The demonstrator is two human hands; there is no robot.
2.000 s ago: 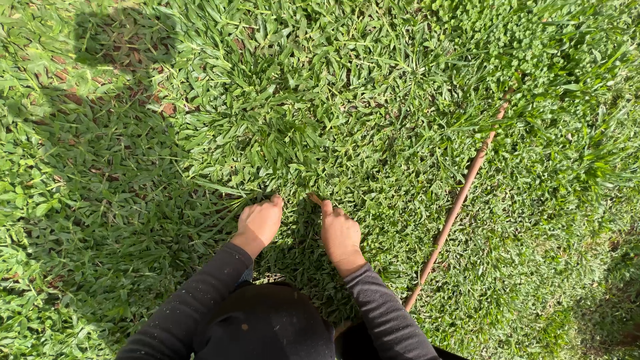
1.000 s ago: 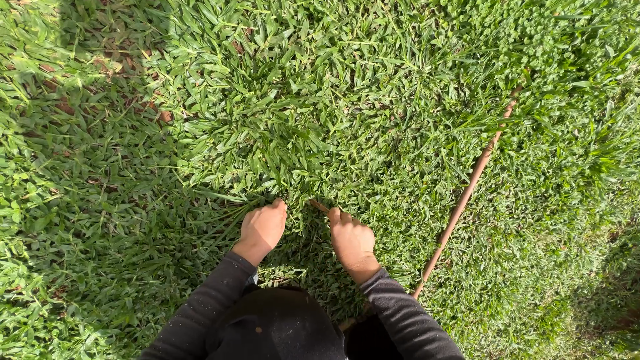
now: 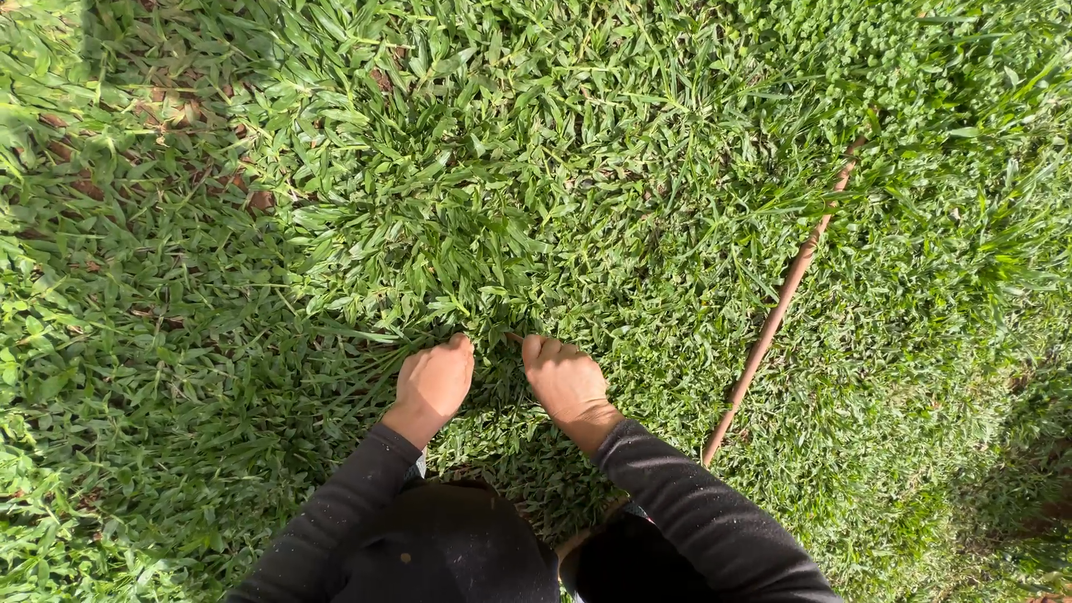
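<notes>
Both of my hands are down in the grass, close to each other near the lower middle. My left hand (image 3: 435, 382) has its fingers curled at the tips of the long grass blades (image 3: 368, 368); whether it grips any of them is hidden. My right hand (image 3: 566, 381) is curled too, a short way to the right. A small brown piece (image 3: 512, 337) shows at its fingertips, and I cannot tell what it is. Low leafy grass (image 3: 469, 251) surrounds both hands.
A long brown wooden stick (image 3: 779, 310) lies slanted in the grass to the right, its upper end partly under blades. Reddish-brown dry leaves or soil (image 3: 260, 199) show at the upper left. My dark-clad knees or lap (image 3: 444, 544) are at the bottom.
The brown piece at my right hand shows less than in the earlier frames. Both hands stay low in the grass, close to each other.
</notes>
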